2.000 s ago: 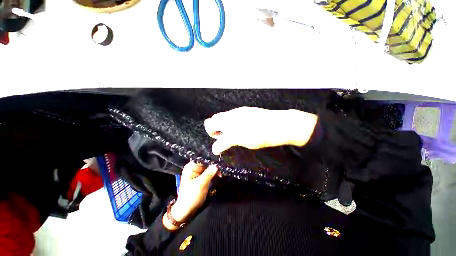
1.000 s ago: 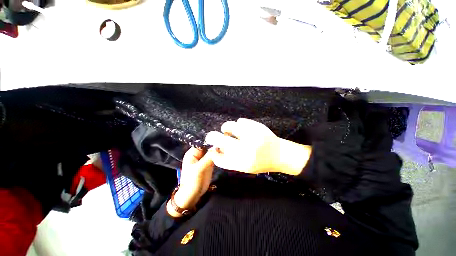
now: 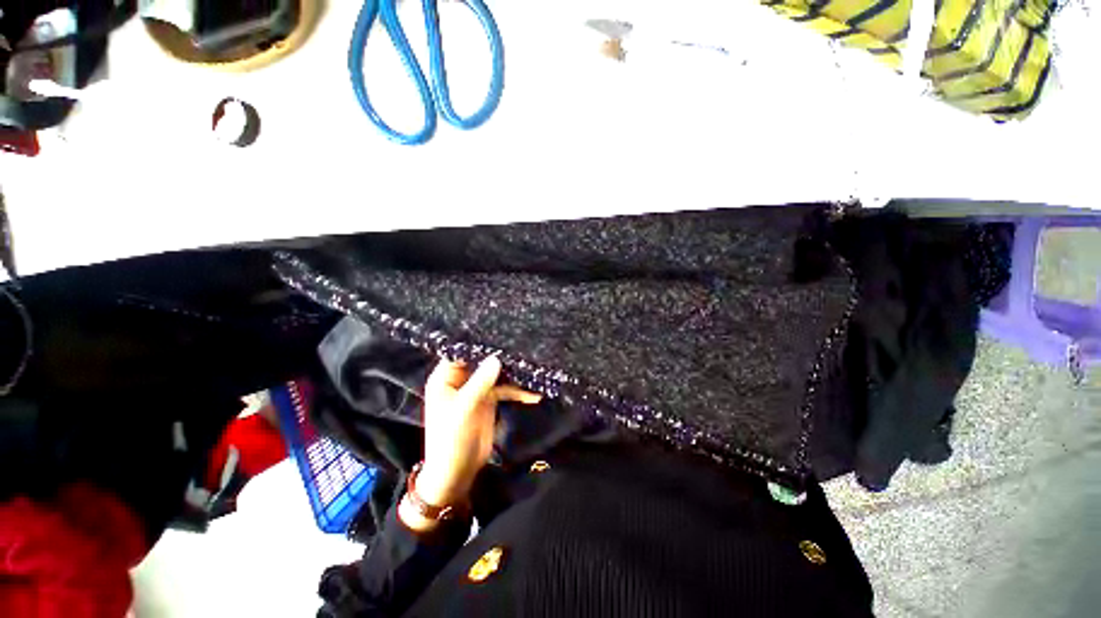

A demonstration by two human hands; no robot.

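Observation:
The dark speckled tweed garment [image 3: 628,314] lies across my lap below the table edge. A black braid trim with white flecks [image 3: 604,404] runs diagonally along its near edge. My left hand [image 3: 461,423] pinches the trimmed edge between thumb and fingers, with a bracelet at the wrist. Smooth dark lining [image 3: 368,362] hangs under the edge beside the hand. My right hand is not in view. No needle or thread can be made out.
Blue-handled scissors [image 3: 429,73], a small ring [image 3: 233,122] and a yellow-and-black striped packet [image 3: 990,60] lie on the white table [image 3: 543,181]. A blue basket [image 3: 332,477] is below left. A person's red clothing [image 3: 67,555] shows at lower left. A purple stool [image 3: 1038,302] stands at right.
My right hand, earlier over the garment and then beside my left hand at the edge, has left the picture. More tweed shows. My left hand still holds the edge. The view has shifted slightly.

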